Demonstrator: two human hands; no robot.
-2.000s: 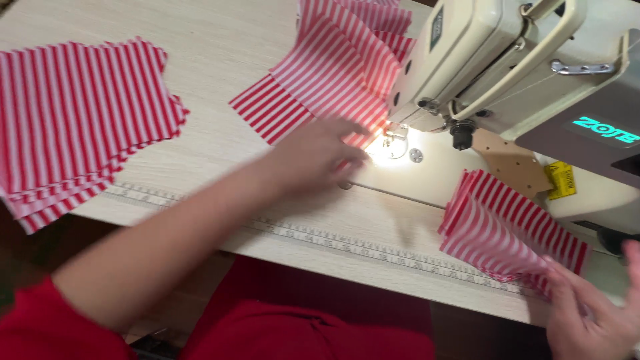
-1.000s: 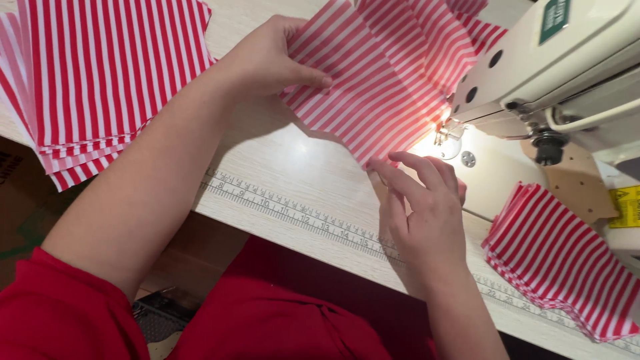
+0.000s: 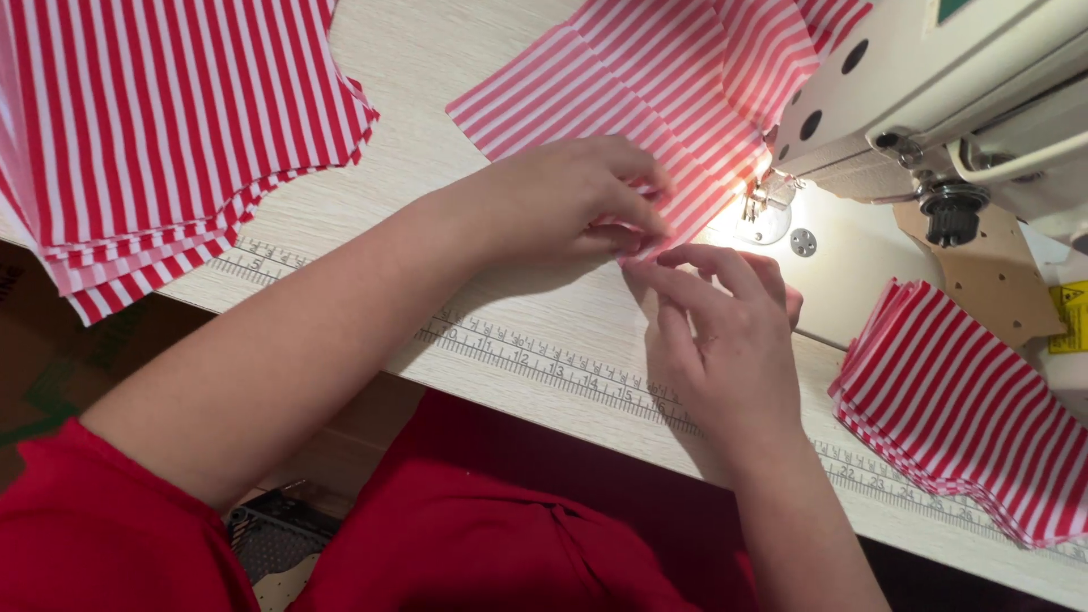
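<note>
A red-and-white striped fabric piece [image 3: 629, 93] lies on the table, its right edge beside the lit presser foot [image 3: 769, 194] of the sewing machine [image 3: 935, 93]. My left hand [image 3: 586, 200] rests over the fabric's near part, fingers curled down on it. The fingertips of my right hand [image 3: 722, 327] pinch the near corner, close to my left fingertips. Whether the needle is in the cloth cannot be told. A stack of striped pieces [image 3: 178, 119] lies at the left, and a smaller folded stack [image 3: 960, 408] lies right of my right hand.
A printed ruler scale [image 3: 552, 361] runs along the table's front edge. Behind the right stack are a tan card piece with holes [image 3: 977, 263] and a yellow label [image 3: 1071, 316]. A dark pedal-like part [image 3: 276, 531] shows below the table.
Since the first frame my right hand has left the right-hand stack for the fabric by the machine. Over the last second my left hand has moved down the fabric toward my right fingertips.
</note>
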